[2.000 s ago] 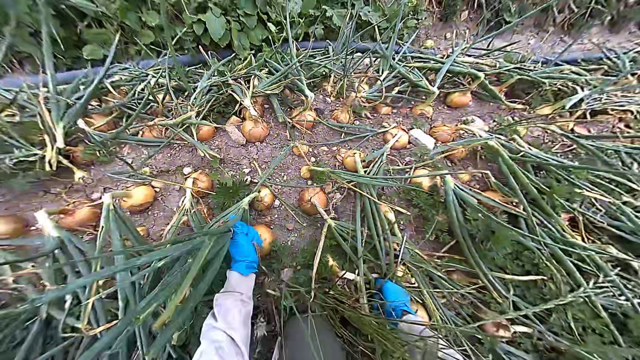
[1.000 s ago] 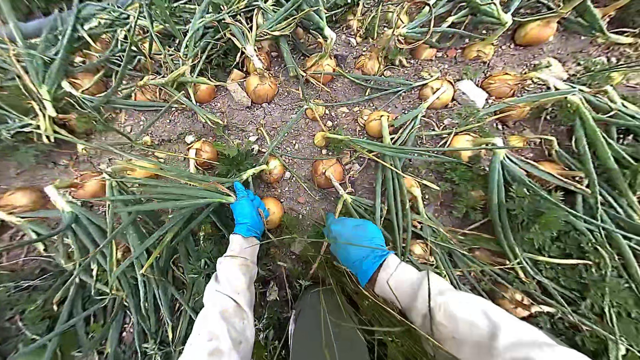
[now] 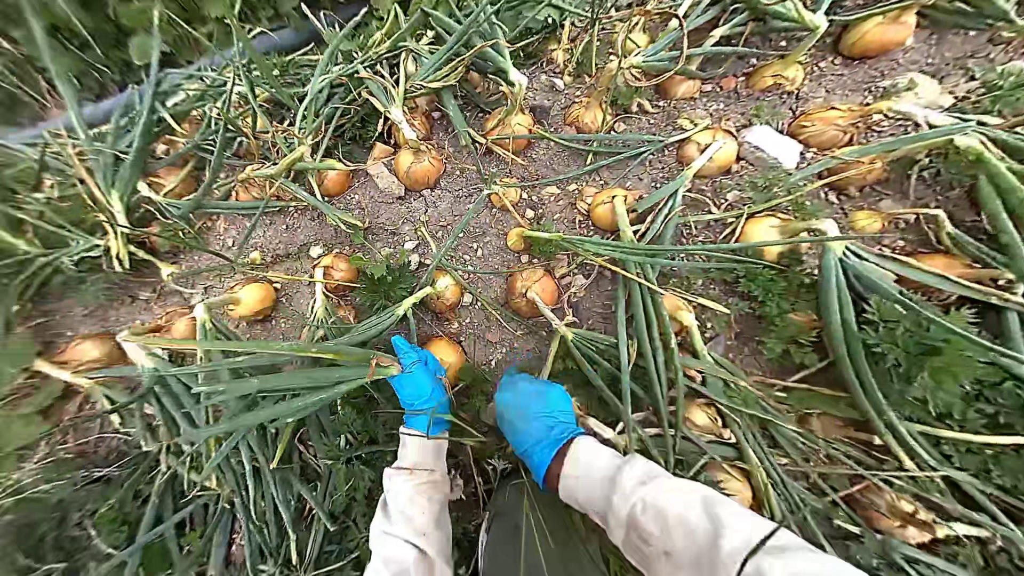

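Note:
My left hand (image 3: pixel 422 388), in a blue glove, is closed around the neck of an onion plant. Its long green leaves (image 3: pixel 288 384) stretch away to the left, and an onion bulb (image 3: pixel 446 359) shows just right of the fingers. My right hand (image 3: pixel 536 420), also gloved in blue, is a short way to the right, low over the plants, its back toward the camera. Its fingers are blurred and partly hidden, so whether it holds anything cannot be told. Above it lies a larger onion bulb (image 3: pixel 532 291) with its stalk pointing down to the right.
More onions (image 3: pixel 418 166) lie in rows on the stony soil, with green leaves across them. A white stone (image 3: pixel 770 147) sits at the upper right and a flat stone (image 3: pixel 386 178) at the upper left. A dark hose (image 3: pixel 280 40) runs along the upper left edge. Weeds (image 3: pixel 944 360) grow at right.
Two seconds ago my right hand was low among the leaves at the right; it has come left, near my left hand. The left hand stays by the same bulb. The view has shifted closer.

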